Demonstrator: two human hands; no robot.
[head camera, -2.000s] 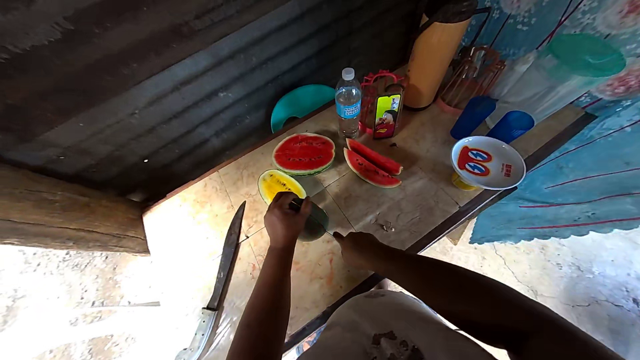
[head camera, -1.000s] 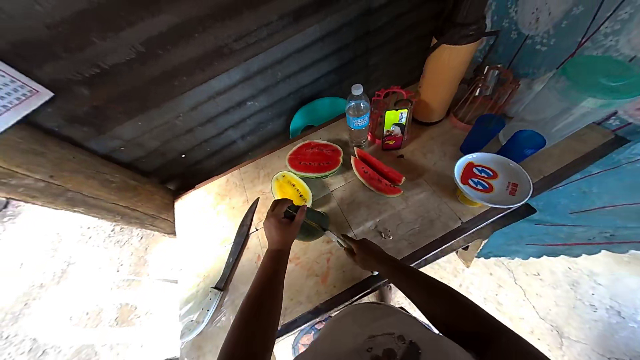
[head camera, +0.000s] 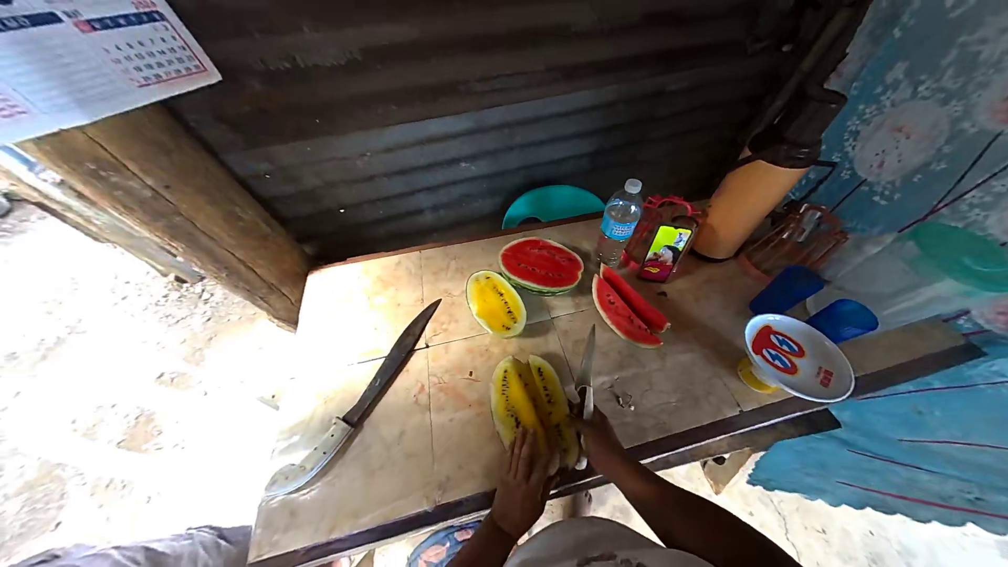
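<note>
Two yellow watermelon wedges (head camera: 516, 398) lie side by side, flesh up, near the table's front edge. My left hand (head camera: 526, 480) rests on the near end of the left wedge. A kitchen knife (head camera: 587, 366) is in my right hand (head camera: 596, 441), blade pointing away from me, beside the right wedge, which those fingers touch. Behind lie a yellow watermelon half (head camera: 495, 304), a red watermelon half (head camera: 541, 265) and red watermelon wedges (head camera: 626, 311), cut sides showing. To the left, a machete (head camera: 386, 374) with a pale handle lies flat on the table.
A water bottle (head camera: 620, 222), a propped phone (head camera: 666, 252) and an orange thermos (head camera: 748, 201) stand at the back. Blue cups (head camera: 787, 289) and a white bowl (head camera: 799, 357) on a yellow base are at the right. The tabletop (head camera: 465, 425) ends at a dark front edge (head camera: 677, 453).
The dark-rinded piece under my hands now shows as two opened yellow wedges. My left hand has come toward me, and the knife now points away from me. The view has shifted left.
</note>
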